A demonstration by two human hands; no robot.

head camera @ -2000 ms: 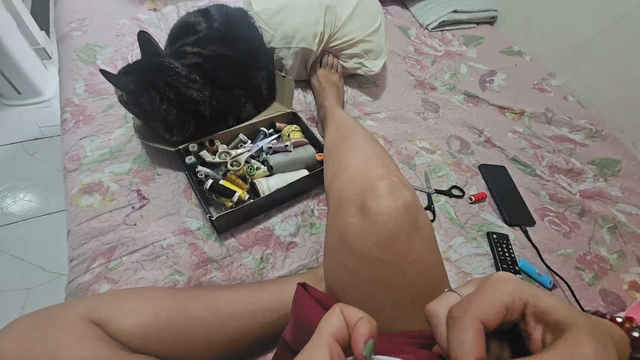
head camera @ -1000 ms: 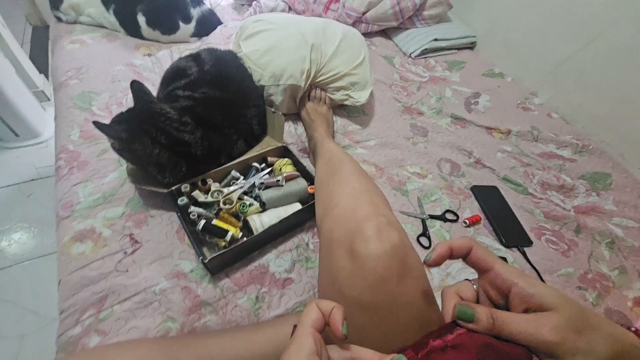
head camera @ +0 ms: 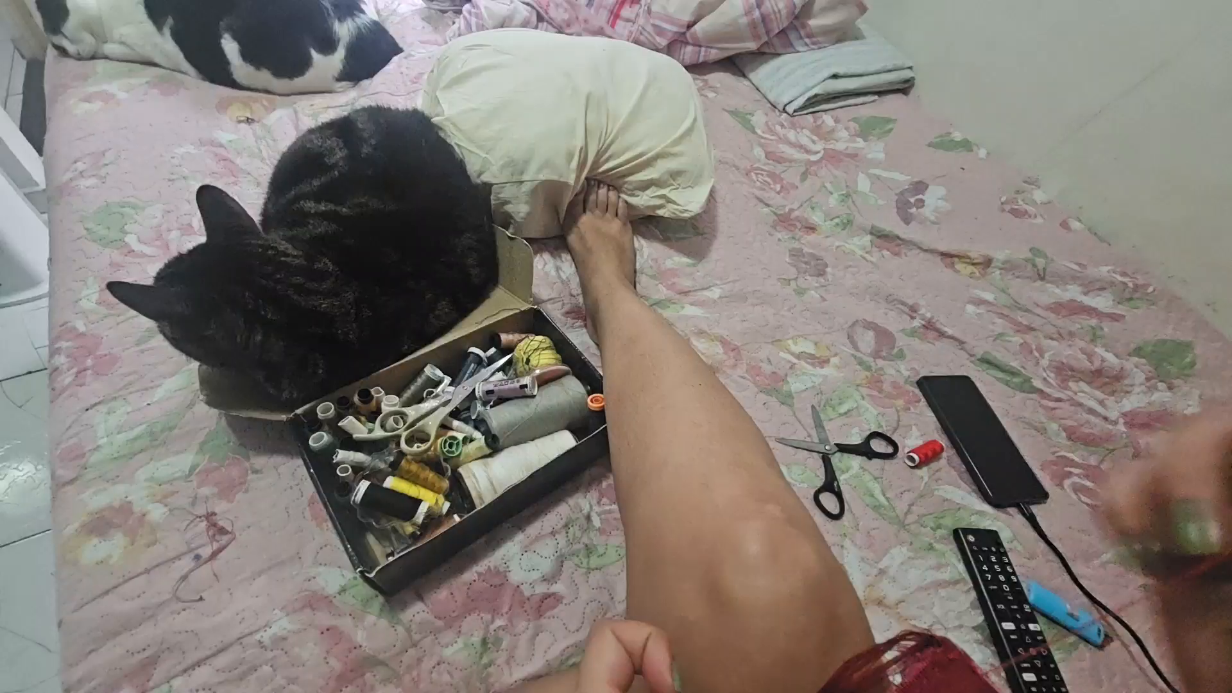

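Note:
My left hand (head camera: 628,658) shows at the bottom edge with its fingers curled; what it holds is cut off by the frame. My right hand (head camera: 1169,491) is a blur at the right edge, raised beside the black phone (head camera: 982,441). Dark red fabric (head camera: 910,664) lies over my lap between the hands. Black-handled scissors (head camera: 826,452) rest spread on the quilt, next to a small red thread spool (head camera: 924,454). Left of my leg, an open cardboard box (head camera: 472,549) holds many thread spools, a grey thread cone (head camera: 539,412) and light-handled scissors (head camera: 423,423).
A black cat (head camera: 375,231) lies on the box's lid flap. Beyond are a cream pillow (head camera: 577,106) under my foot, a black-and-white cat (head camera: 279,43) and a folded cloth (head camera: 828,72). A remote control (head camera: 1006,606), blue object (head camera: 1064,613) and phone cable (head camera: 1088,587) lie right.
My right hand has moved away to the right, apart from my left hand, which stays low. The view has shifted, showing the remote control again.

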